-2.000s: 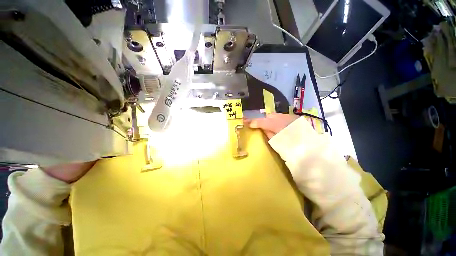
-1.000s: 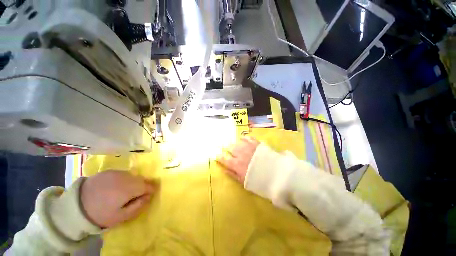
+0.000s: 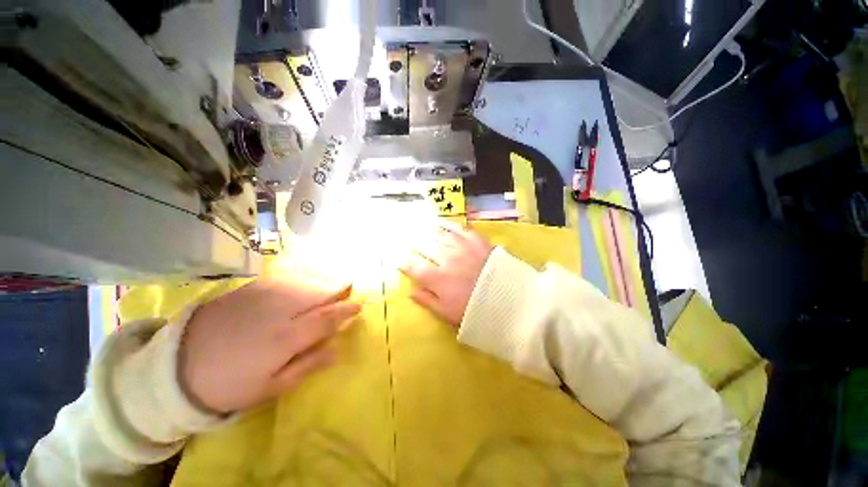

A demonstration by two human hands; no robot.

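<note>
A large yellow fabric panel (image 3: 457, 399) with a centre seam lies under the clamp area of the sewing machine (image 3: 105, 190). My left hand (image 3: 271, 338) rests on the panel left of the seam, fingers pointing to the seam and slightly blurred. My right hand (image 3: 447, 269) lies flat on it right of the seam, fingertips in the lamp's glare. Neither hand visibly grips the cloth. The yellow-taped clamp frame (image 3: 444, 198) has black handwriting. The needle area is washed out by light from the machine lamp (image 3: 324, 181).
Red-and-black thread snips (image 3: 585, 166) lie on the pale blue template plate (image 3: 547, 119) at the right. A white-framed screen (image 3: 657, 48) stands beyond. Folded yellow fabric (image 3: 719, 361) lies at the right side. The machine head fills the upper left.
My left hand has come from the left edge onto the panel and towards the seam. My right hand has moved from the panel's right edge in beside the seam. The view has shifted.
</note>
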